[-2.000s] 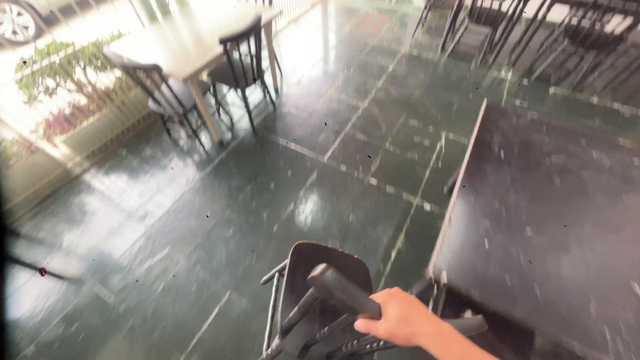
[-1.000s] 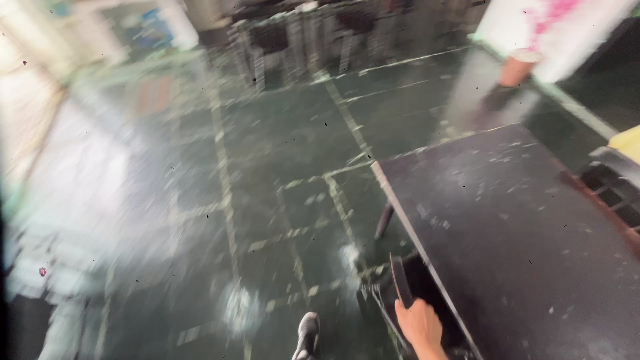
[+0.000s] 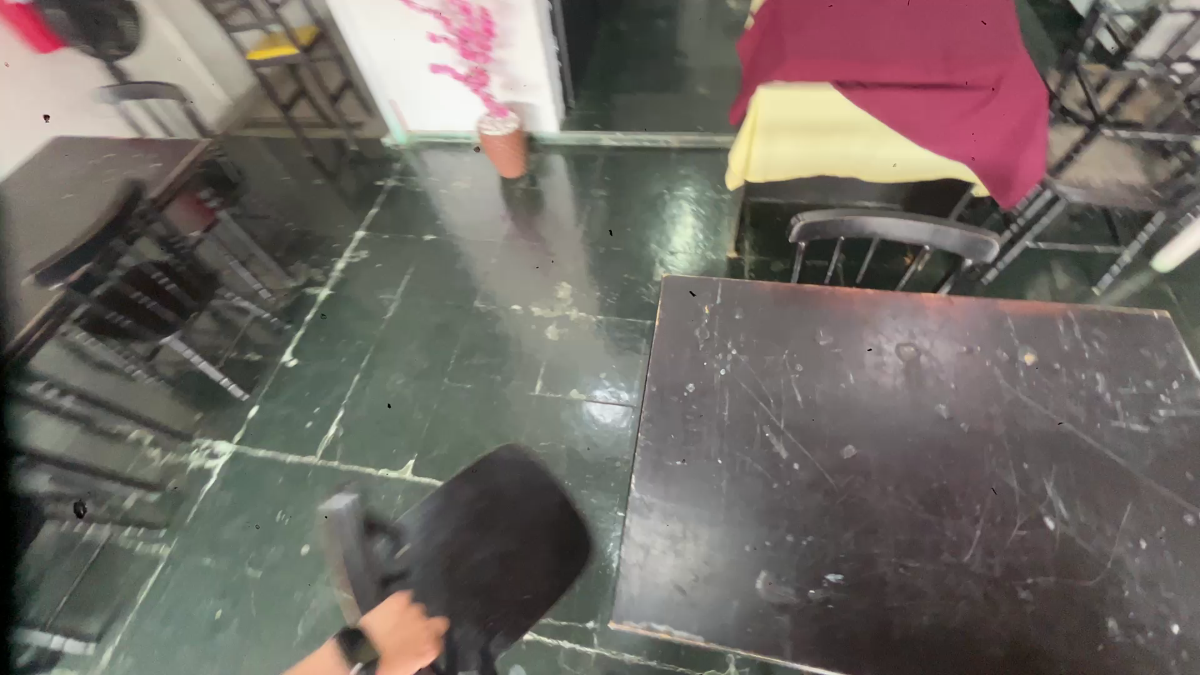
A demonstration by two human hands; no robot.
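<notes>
At the bottom of the head view, my left hand (image 3: 408,630), with a dark watch on its wrist, is closed on the back of a black chair (image 3: 511,553). The chair's rounded seat shows to the right of the hand, and part of its backrest rises to the left; both are blurred. Its legs are mostly hidden. To the right of the chair stands a dark, scratched wooden table (image 3: 872,487), with a visible gap of floor between its side edge and the seat. My right hand is out of view.
Another black chair (image 3: 891,230) stands at the table's far side. Beyond it is a table under yellow and maroon cloths (image 3: 900,84). A potted pink-flowered plant (image 3: 503,145) stands by the white wall. At left are a dark table (image 3: 103,164) and several chairs.
The view has swung strongly to the right. Earlier, my right hand held a black chair's back; now my left hand holds the chair and the right is out of view.
</notes>
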